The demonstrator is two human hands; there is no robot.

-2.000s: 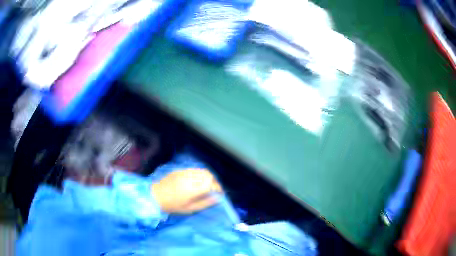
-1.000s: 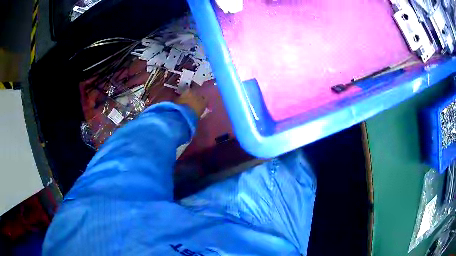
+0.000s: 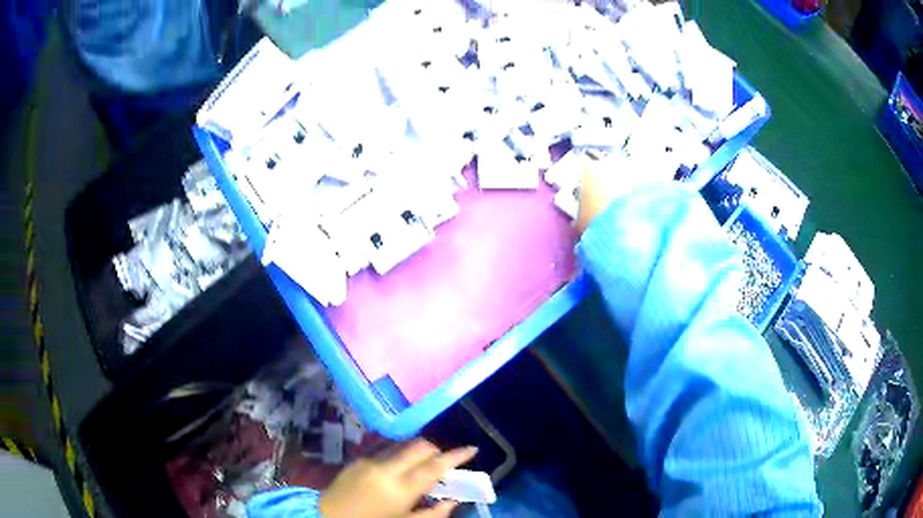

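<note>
The large blue tray with a pink bottom is heaped with loose white plastic parts that have small dark spots. My right hand reaches into the tray's near right part, among the white parts; the sleeve and parts hide its fingertips, so its grip cannot be told. My left hand is low in the view, below the tray's near corner, and holds a small white piece between thumb and fingers.
Black bins with white parts are at left. On the green bench at right are a small blue screw bin, stacked white plates and a bag of black fittings. A person in blue is at upper left.
The view has swung so the whole tray shows. The left hand, earlier among white parts in the lower bin, is now nearer me with a white piece. The right arm has appeared over the tray.
</note>
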